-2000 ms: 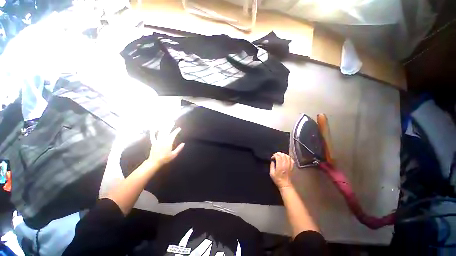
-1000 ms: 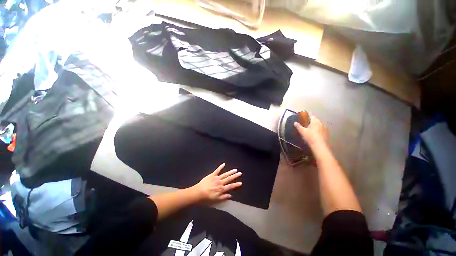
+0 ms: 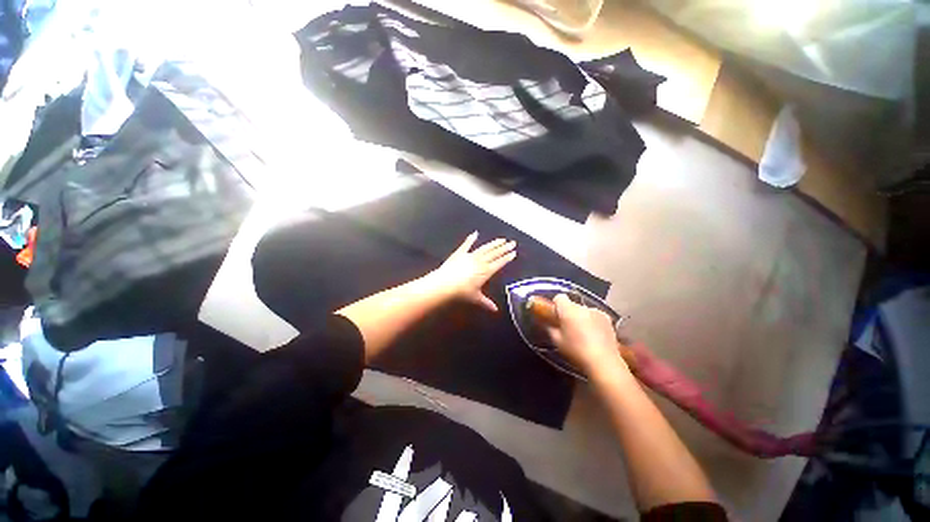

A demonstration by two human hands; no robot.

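A black sleeve panel (image 3: 337, 245) lies flat on the pale ironing cover, its curved end at the left and its straight end at the right. My left hand (image 3: 474, 273) rests on the panel with fingers spread, left of the iron. My right hand (image 3: 579, 331) grips the orange-brown handle of the steam iron (image 3: 525, 298). The iron sits on the right end of the panel, its tip pointing left towards my left hand. The sole under the iron and part of the handle are hidden.
A dark red hose (image 3: 693, 398) runs from the iron to the right edge. A rumpled black pile (image 3: 479, 107) lies at the far side. Dark pieces (image 3: 133, 224) lie at the left. A white cone-like object (image 3: 781, 151) stands by the brown board (image 3: 750, 112) at the back right.
The iron, in my right hand, has moved from beside the panel onto its right end and turned to point left. My left hand has moved up the panel, away from me.
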